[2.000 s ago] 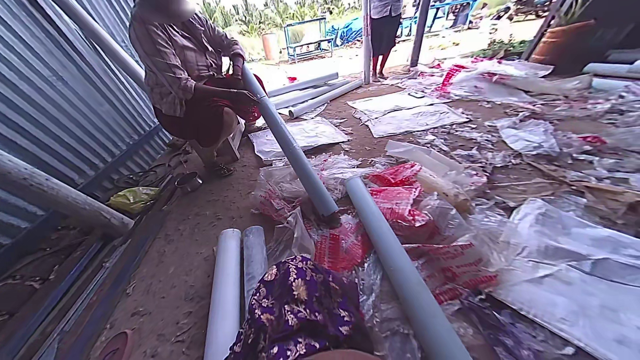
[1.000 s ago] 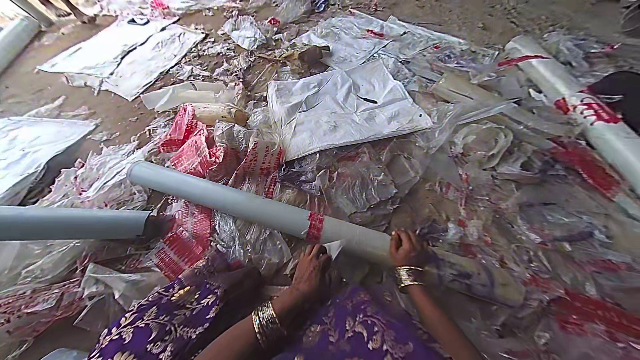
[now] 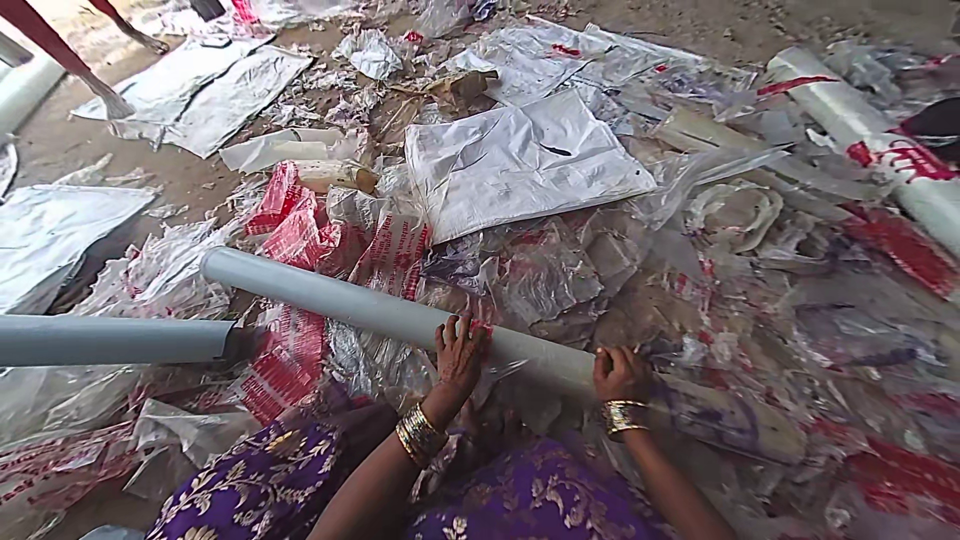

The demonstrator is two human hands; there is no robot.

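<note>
A long grey plastic pipe (image 3: 330, 292) lies slantwise before me, its right part covered by clear plastic film. My left hand (image 3: 459, 352) rests on top of it near the middle, by a bit of red-printed film, fingers spread over the pipe. Farther right along the same pipe is my right hand (image 3: 622, 375), fingers curled over the film-covered part; whether it grips pipe or only film, I cannot tell. Both wrists wear metal bangles. At the left, a second grey pipe (image 3: 112, 340) ends close to the first, the two ends apart.
Crumpled clear film (image 3: 547, 277) and red-printed plastic film (image 3: 289, 360) cover the ground around the pipe. Beyond lies a flat white sheet (image 3: 525, 157). A wrapped pipe (image 3: 847, 112) is at the upper right. A person's legs (image 3: 112, 97) show at the top left, on more white sheets (image 3: 240, 90).
The view has swung down and right since the first frame. Since one second ago, my left hand has moved up onto the pipe where the red-printed band was, and its fingers have spread.
</note>
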